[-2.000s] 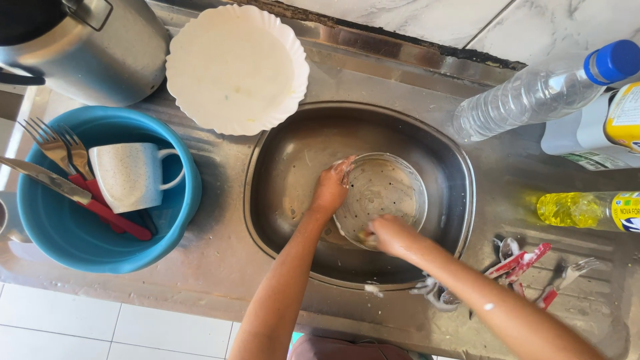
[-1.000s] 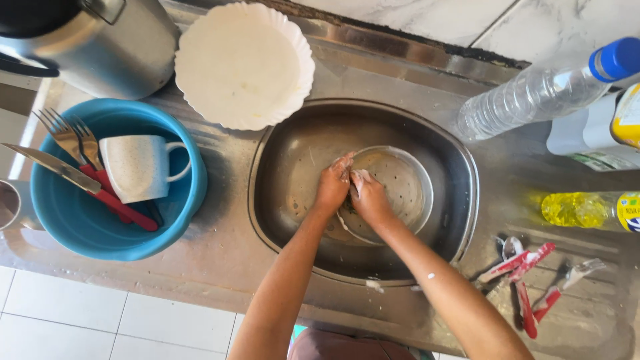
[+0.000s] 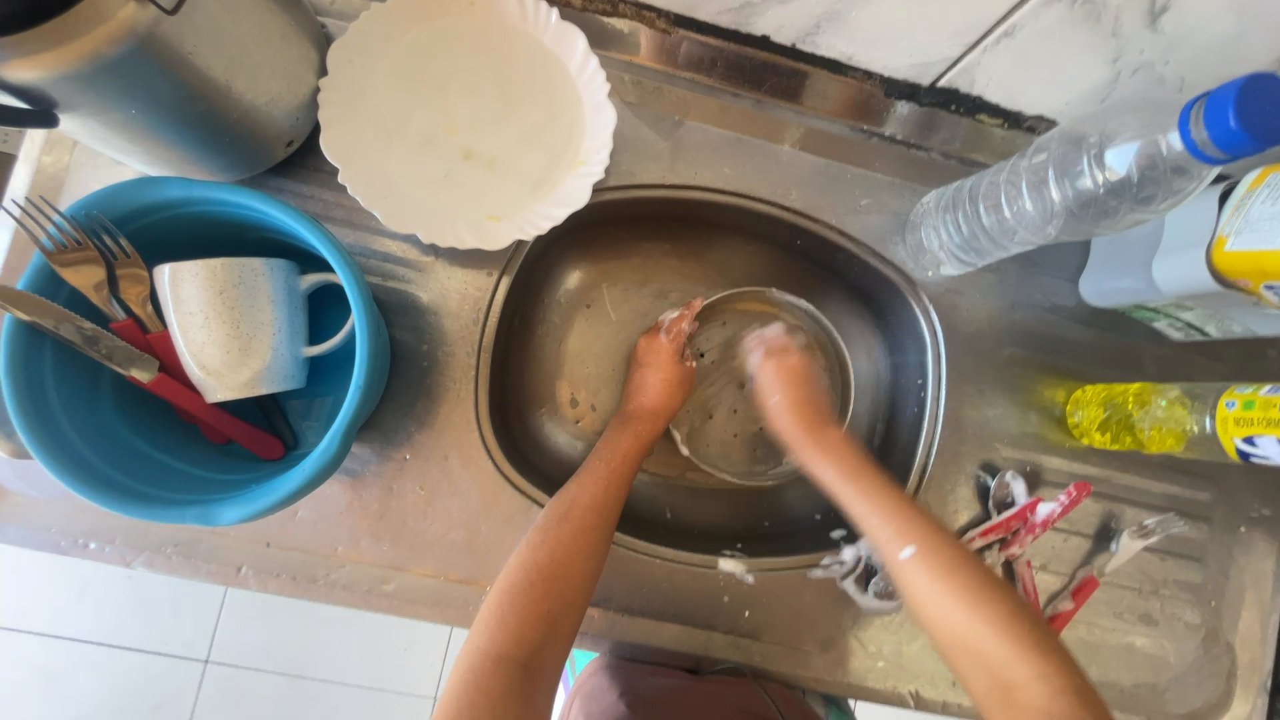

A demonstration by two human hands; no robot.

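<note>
A round metal pan with small holes (image 3: pixel 740 440) sits in the stainless steel sink basin (image 3: pixel 570 400). My left hand (image 3: pixel 662 365) grips its left rim, with suds on the fingers. Over the pan's inside, my right hand (image 3: pixel 785 375) is blurred; whether it holds anything cannot be told. Soapy red-handled cutlery (image 3: pixel 1035 520) lies on the ribbed drainboard to the right. On the left, a blue plastic bowl (image 3: pixel 365 410) holds a speckled white mug (image 3: pixel 235 325), forks (image 3: pixel 75 255) and a serrated knife (image 3: pixel 85 335) with red handles.
A scalloped white plate (image 3: pixel 460 120) overlaps the basin's upper left edge. A metal flask (image 3: pixel 190 80) stands behind the bowl. On the right are a clear plastic bottle with a blue cap (image 3: pixel 1050 190), a yellow dish soap bottle (image 3: pixel 1140 415) and other containers (image 3: pixel 1160 260).
My right hand has moved right, away from my left hand, over the pan's inside. My left hand stays at the pan's left rim.
</note>
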